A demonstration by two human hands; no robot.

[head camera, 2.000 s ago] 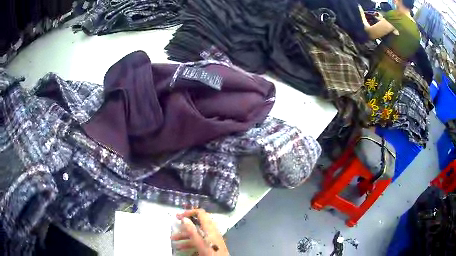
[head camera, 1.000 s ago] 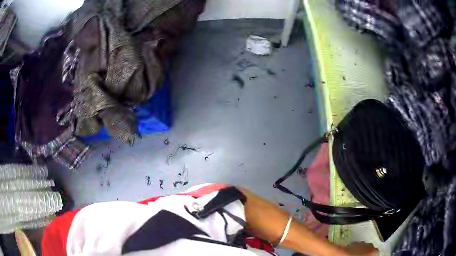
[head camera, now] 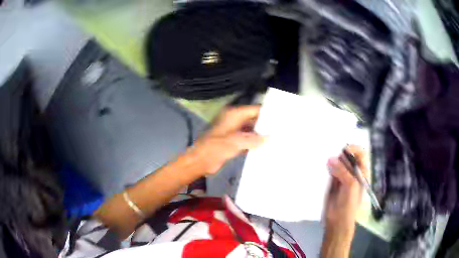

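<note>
A white sheet of paper is in front of me at the table's edge, its near part over the floor. My left hand holds the sheet's left edge between thumb and fingers. My right hand is at the sheet's right edge and holds a dark pen, which slants down to the right. No writing can be made out on the sheet. The picture is blurred.
A black handbag with a gold emblem lies on the table beyond my left hand. A tweed plaid jacket with purple lining lies at the right. Dark garments and a blue bin stand at the left, beyond the grey floor.
The view has swung from the floor and stool area to the bag and paper. Both hands are now in view, with my left hand holding the paper. The bag now appears further left.
</note>
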